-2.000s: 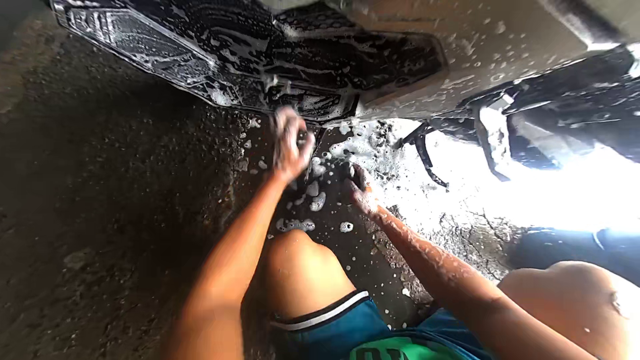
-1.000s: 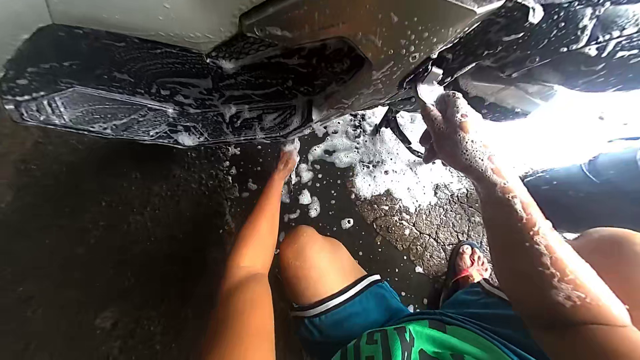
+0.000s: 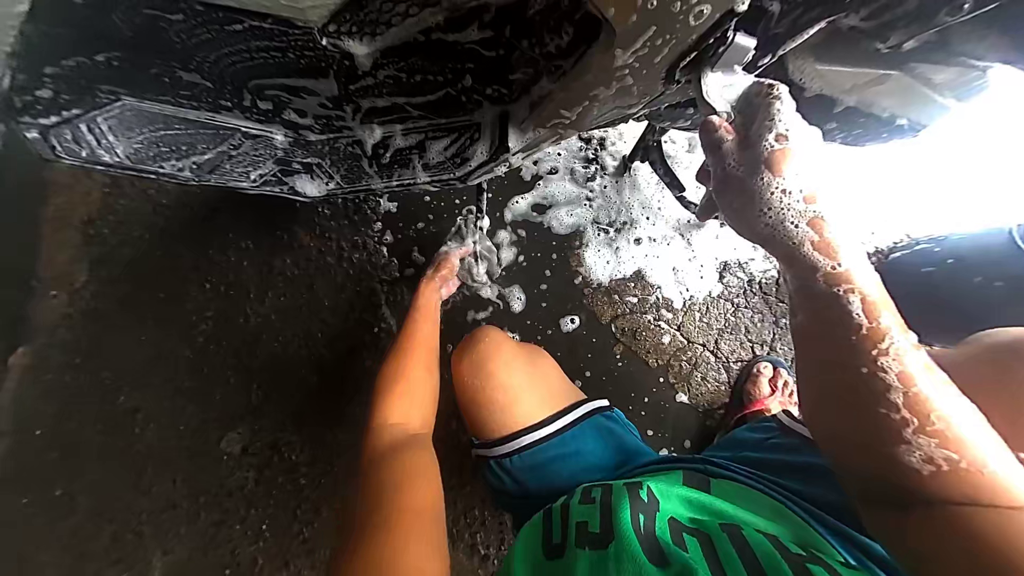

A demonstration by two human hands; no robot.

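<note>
The soapy underside of a motor scooter's body (image 3: pixel 384 144) spans the top of the head view, with black ridged plastic and streaks of foam. My left hand (image 3: pixel 450 270) is low beneath its lower edge, beside a thin dark part hanging down. Foam or a sudsy cloth covers its fingers, and which of these it is cannot be told. Suds coat my right hand (image 3: pixel 756 164) and forearm. Its fingers are closed around the lower end of a pale metal footrest (image 3: pixel 724 84) at the upper right.
White foam (image 3: pixel 640 228) lies on the wet, cracked concrete (image 3: pixel 688 328) under the scooter. A curved black stand (image 3: pixel 668 172) reaches down left of my right hand. My bent knee (image 3: pixel 500 368) and a sandalled foot (image 3: pixel 770 388) are below. Strong glare covers the right side.
My right hand was low over the foamy ground two seconds ago; it has moved up and right to the footrest. My left hand has gone lower, away from the scooter's edge.
</note>
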